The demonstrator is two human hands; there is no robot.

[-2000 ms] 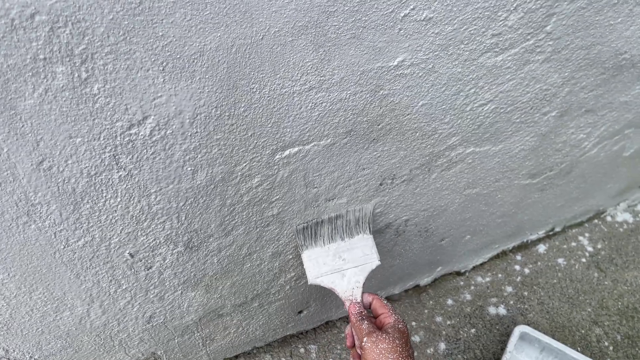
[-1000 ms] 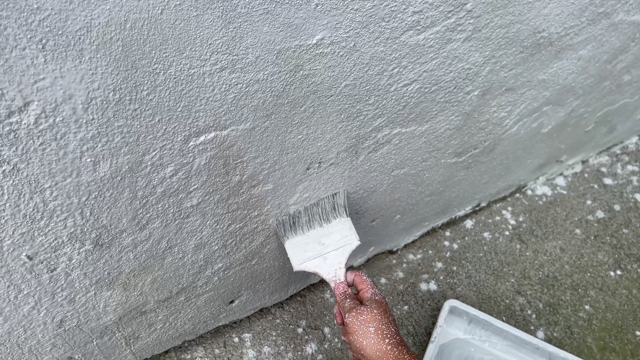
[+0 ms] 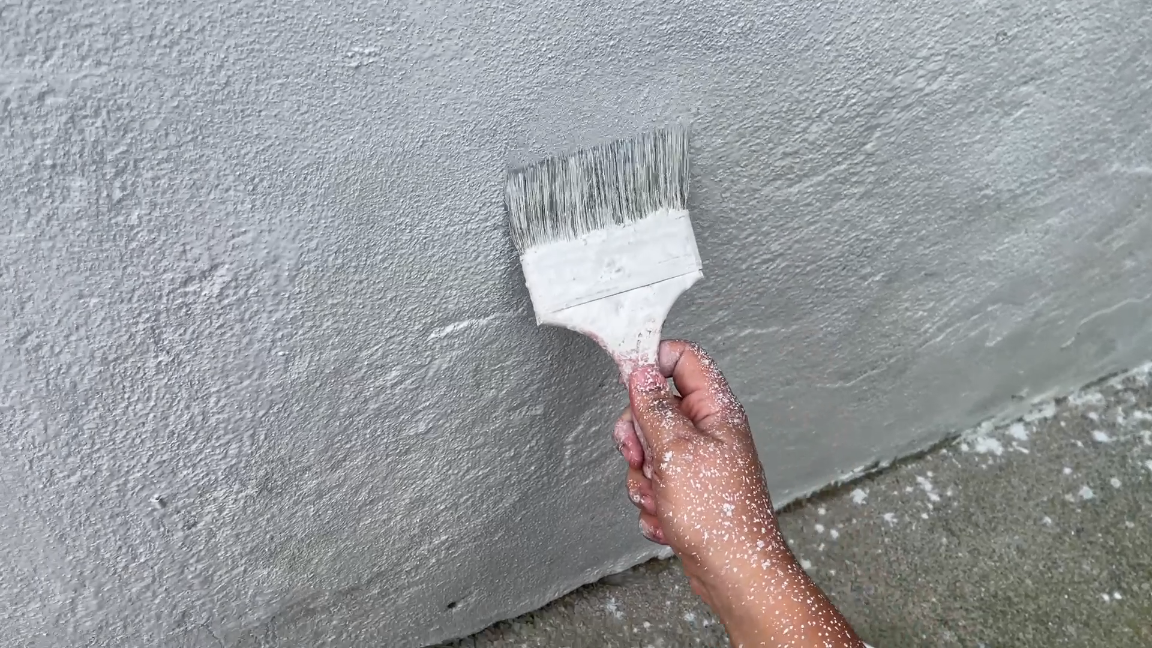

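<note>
My right hand, dotted with white paint specks, grips the handle of a wide flat paintbrush. Thumb and fingers wrap around the handle below the brush's paint-coated white ferrule. The grey-streaked bristles point upward, slightly tilted to the left, and their tips meet the rough plastered wall. The wall has a pale grey, wet-looking coat, with duller patches low down and a short white ridge left of the brush. My left hand is out of view.
A concrete floor spattered with white paint meets the wall's base along a diagonal edge at the lower right. A small dark pit marks the wall near its foot.
The brush in my right hand has moved up the wall from near its base. The white paint tray, seen at the lower right before, has left the view.
</note>
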